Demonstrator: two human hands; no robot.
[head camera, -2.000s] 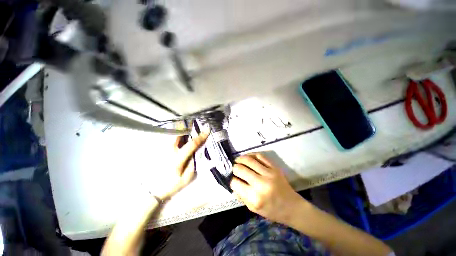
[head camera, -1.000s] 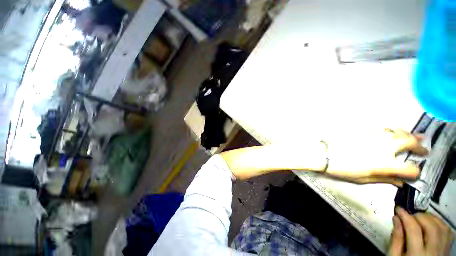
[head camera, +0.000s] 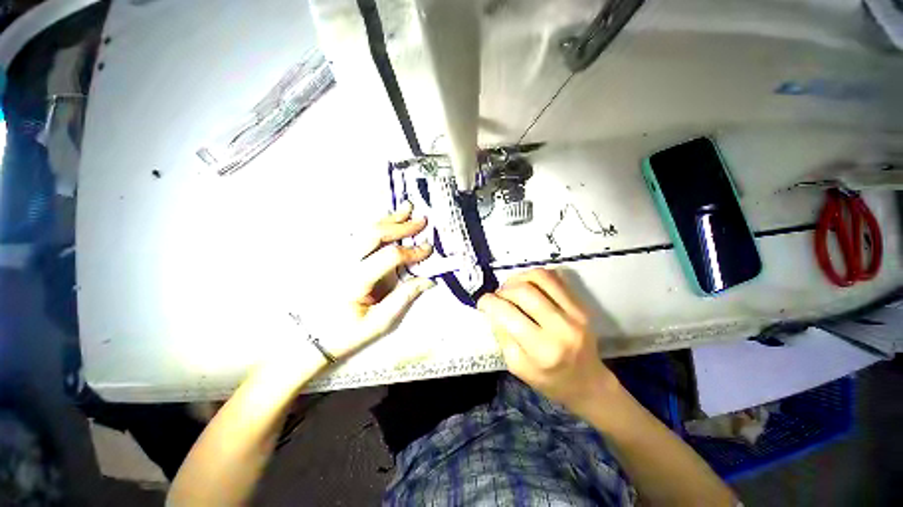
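Observation:
A white slotted strip (head camera: 451, 230) lies on a black fabric piece (head camera: 479, 238) beside the presser foot area of the sewing machine (head camera: 457, 89). My left hand (head camera: 381, 272) rests on the strip's left side, with fingers spread and pressing on it. My right hand (head camera: 540, 327) pinches the near end of the black fabric at the table's front part. The ridged metal part (head camera: 517, 210) sits right of the strip. The needle point is hidden behind the machine head.
A bundle of grey-white striped strips (head camera: 272, 114) lies at the upper left. A phone (head camera: 705, 216) and red-handled scissors (head camera: 848, 238) lie right. Thread ends (head camera: 582, 224) lie between. A blue crate (head camera: 792, 421) with white paper (head camera: 767, 368) is below the table.
The view has swung back from the left side to the machine. Compared with two seconds ago, my left hand's fingers are lower on the strip, away from the foot.

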